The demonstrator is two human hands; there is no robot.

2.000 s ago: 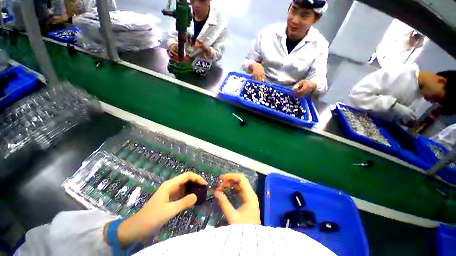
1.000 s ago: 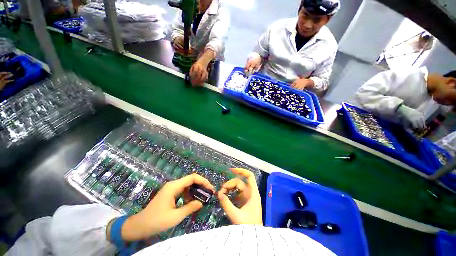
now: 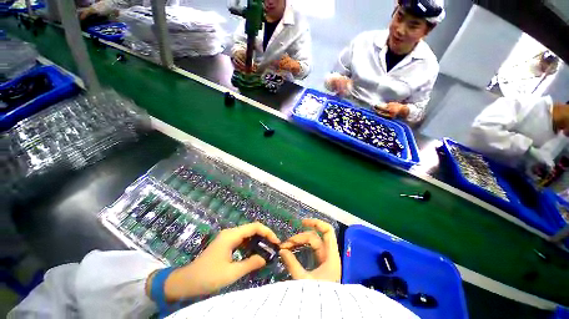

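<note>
My left hand (image 3: 228, 258), with a blue band on the wrist, holds a glossy black housing (image 3: 264, 249) between thumb and fingers, a pale mark showing on it. My right hand (image 3: 312, 252) is just right of the housing, thumb and fingertips pinched together at its end; whether they grip a small part there is too small to tell. Both hands are over a clear blister tray (image 3: 118, 219) with rows of green circuit boards (image 3: 178, 233). A blue bin (image 3: 362, 249) at my right holds several black housings (image 3: 387, 262).
The green conveyor belt (image 3: 337, 168) runs beyond the tray, with scattered small black parts (image 3: 268, 131) on it. Stacked clear trays (image 3: 75, 131) and another blue bin (image 3: 37, 93) are at left. Across the belt are people in white coats, a green press (image 3: 251, 37) and a blue parts bin (image 3: 359, 128).
My right fingertips have closed in from beside the housing to its end. The view has shifted, so the scene sits further right. Parts on the belt have moved left relative to the bins.
</note>
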